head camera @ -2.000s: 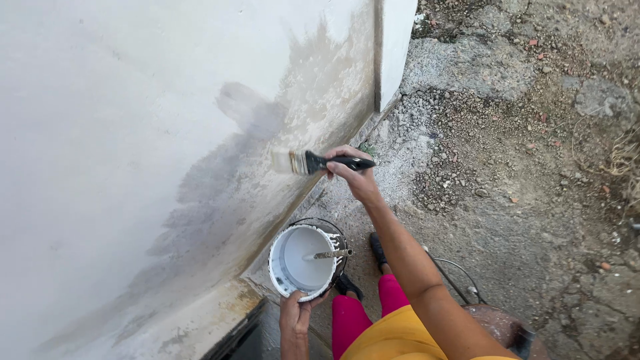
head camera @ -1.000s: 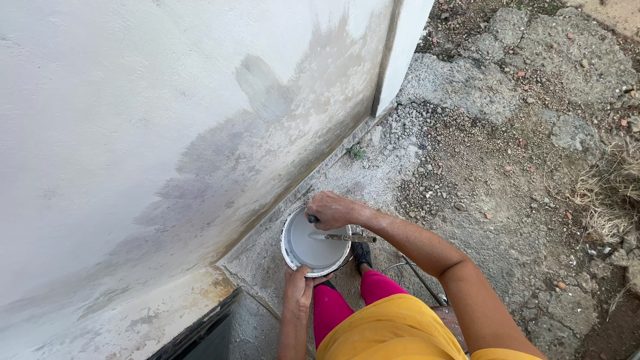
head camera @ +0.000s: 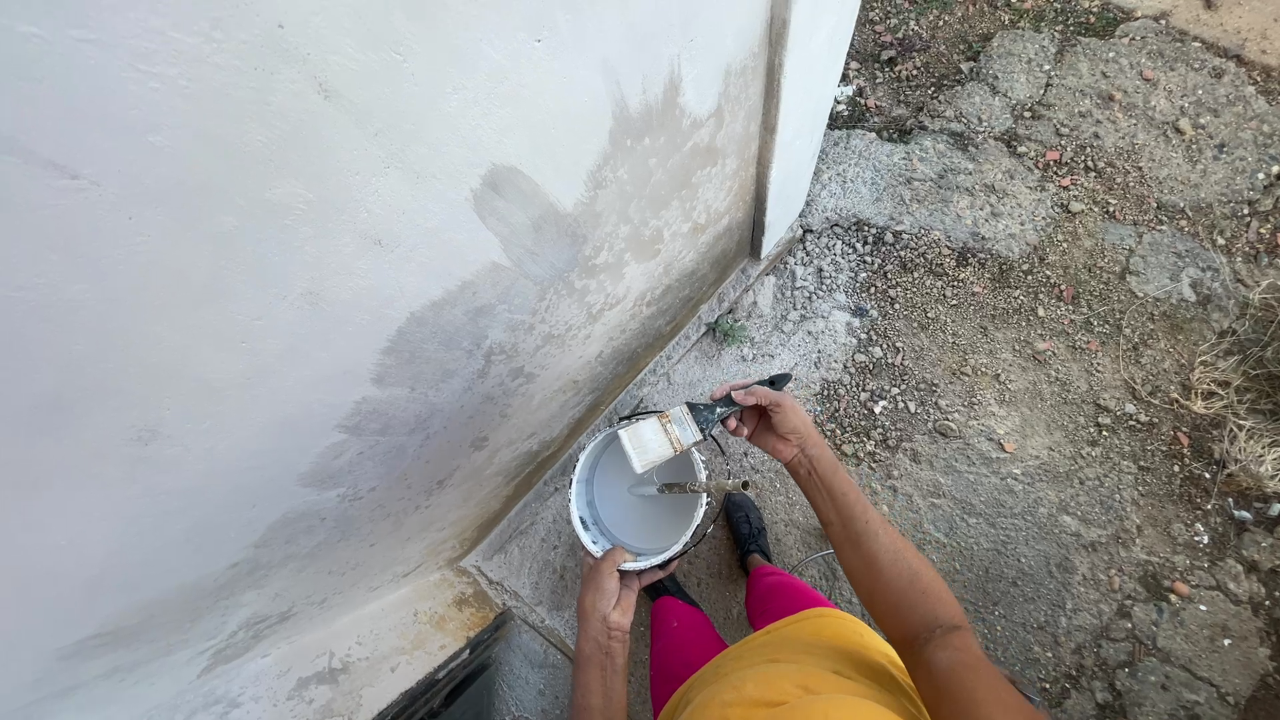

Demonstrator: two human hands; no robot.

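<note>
My left hand point(head camera: 612, 592) grips the near rim of a round bucket point(head camera: 583, 505) that holds thin whitish paint point(head camera: 640, 515). A stirring stick point(head camera: 700, 487) leans in the paint, its upper end over the right rim. Above the bucket's far right side, my right hand point(head camera: 765, 420) holds a wide flat paintbrush point(head camera: 660, 438) by its dark handle; its bristles are coated white and point left over the opening. To the left stands a white wall point(head camera: 300, 200) with grey, damp-looking patches point(head camera: 530, 225) and a worn, stained lower part.
A raised wall edge point(head camera: 785, 130) stands at the upper middle. Rough concrete and gravel point(head camera: 950, 370) cover the ground at the right, with dry grass point(head camera: 1245, 400) at the far edge. A small green plant point(head camera: 730, 330) grows by the wall's foot. My shoes point(head camera: 748, 530) are just beside the bucket.
My right hand has gone from the wall, where the brush touched it two seconds ago, down to the bucket, and now holds the brush raised above the paint. My left hand remains on the bucket.
</note>
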